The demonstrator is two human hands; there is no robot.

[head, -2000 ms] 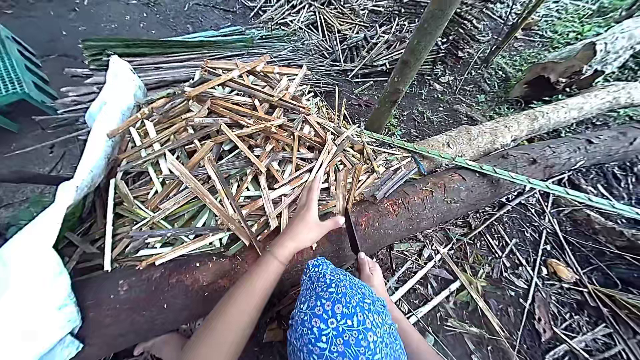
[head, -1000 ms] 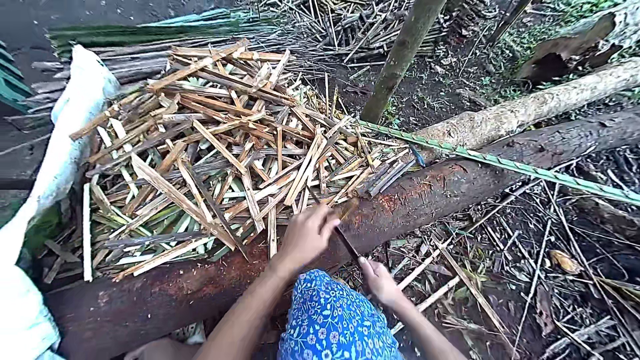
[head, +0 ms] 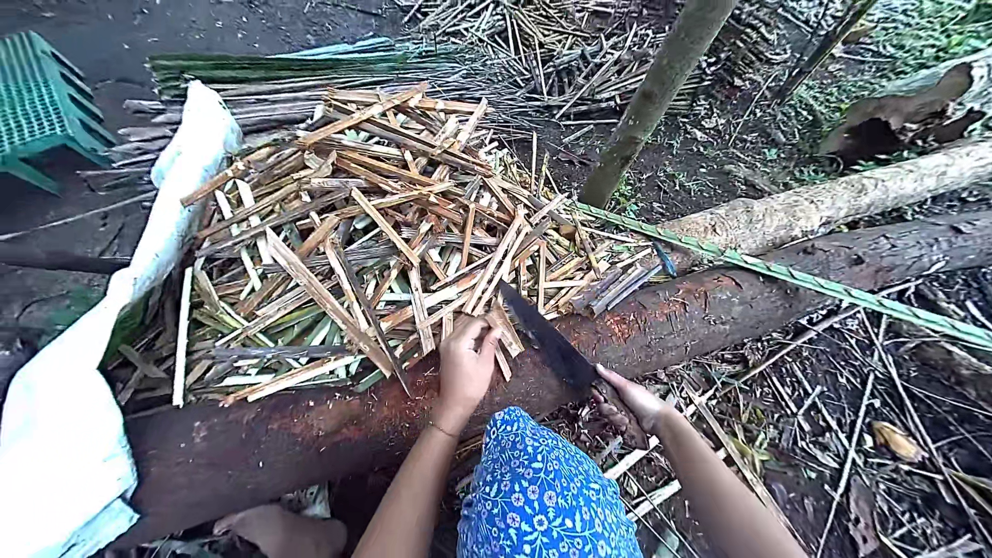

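Observation:
My right hand (head: pixel 632 407) is closed around the handle of a machete (head: pixel 549 341), whose dark blade points up and left across the log (head: pixel 310 430). Its tip lies by the edge of a heap of split stem pieces (head: pixel 387 225). My left hand (head: pixel 467 360) is at the near edge of the heap, fingers curled, with a short split piece (head: pixel 505 329) at its fingertips; whether the fingers grip it is hard to tell. The blade is just right of that piece.
A white sack (head: pixel 77 403) lies left of the heap, and a green plastic stool (head: pixel 50 116) stands beyond it. A thin trunk (head: pixel 659 101) rises behind. A long green spiny stalk (head: pixel 783 275) crosses the logs at right. Cut stalks (head: pixel 573 54) lie behind.
The machete blade, seen nearly edge-on one second ago, now shows its broad side. My left hand, spread open two seconds ago, is now curled at the heap's edge.

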